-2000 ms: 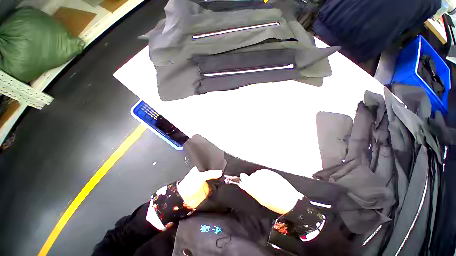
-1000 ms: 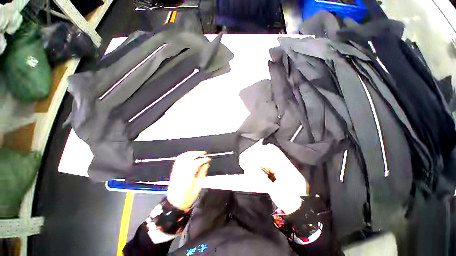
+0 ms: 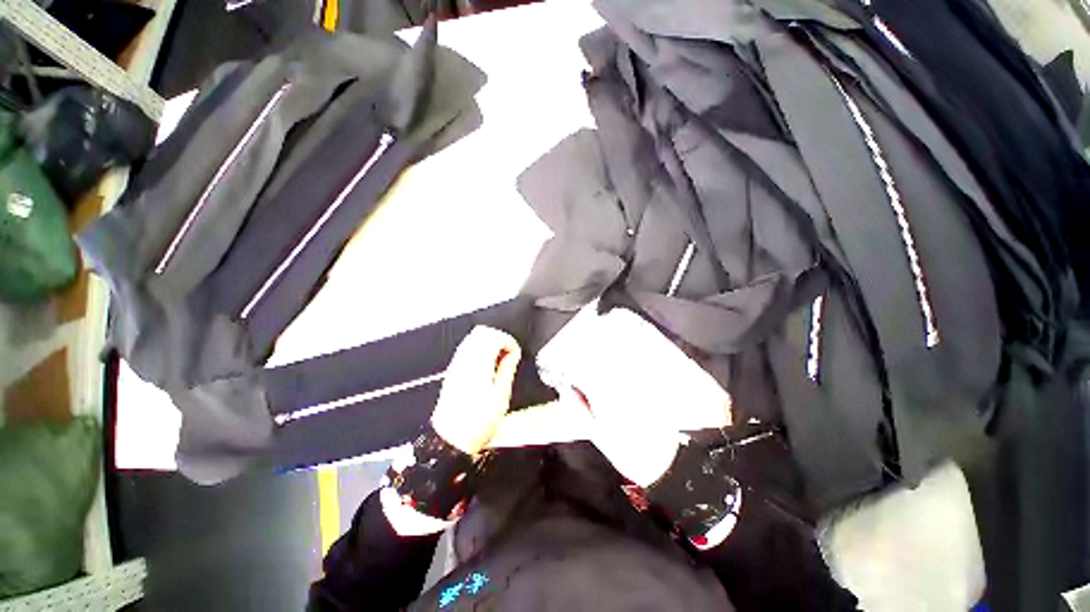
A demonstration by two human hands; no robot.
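Note:
A dark zippered panel (image 3: 359, 421) lies across the front edge of the white tabletop, with a pale zip line along it. My left hand (image 3: 476, 389) is curled with its fingertips closed on the panel at the right end of the visible zip line. My right hand (image 3: 640, 385) lies just to the right, over the panel's right end, with its fingers bent inward. The hands are a little apart. Glare washes out both hands, and whatever is under or inside the right one is hidden.
Grey panels with two zips (image 3: 269, 179) lie at the left of the white tabletop (image 3: 448, 227). A large tumbled heap of panels (image 3: 765, 155) covers the right. A white padded-looking block (image 3: 911, 544) is at lower right. Green sacks (image 3: 46, 508) stand on shelves at far left.
The view has swung round from the lap to the tabletop. Both hands were together in the lap with dark cloth; now they are at the tabletop's front edge, over a panel laid flat.

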